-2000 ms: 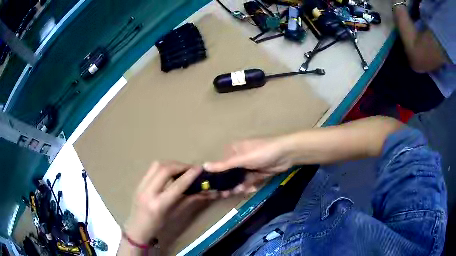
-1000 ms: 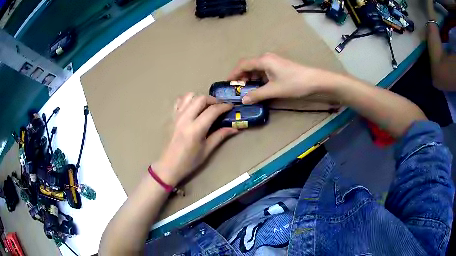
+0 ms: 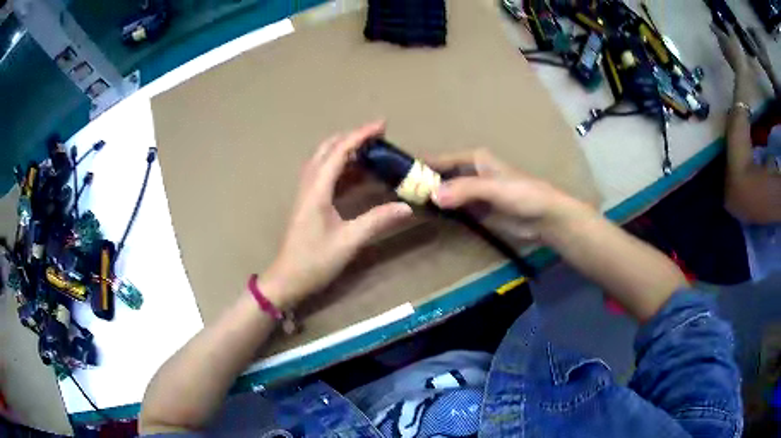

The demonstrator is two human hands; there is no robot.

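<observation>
A closed black unit (image 3: 387, 163) with a cream label band (image 3: 419, 182) around its middle is held tilted above the cardboard mat. Its black cable (image 3: 492, 238) runs down to the right, past the bench edge. My right hand (image 3: 490, 193) grips the unit at the label and the cable end. My left hand (image 3: 330, 201) curves around the other end, with the fingertips at the tip and the thumb near the label. The thumb looks slightly apart from the unit. The unit's underside is hidden.
A stack of black covers (image 3: 406, 22) stands at the mat's (image 3: 248, 128) far edge. Tangled subassemblies lie on white sheeting at left (image 3: 58, 265) and at upper right (image 3: 629, 64). Another person's hands and arm (image 3: 743, 111) are at far right. A unit (image 3: 146, 26) lies on the green belt.
The two black shell halves, lying open side by side in my hands a second ago, now show as one closed unit, turned and tilted. My left fingers have spread around its far end.
</observation>
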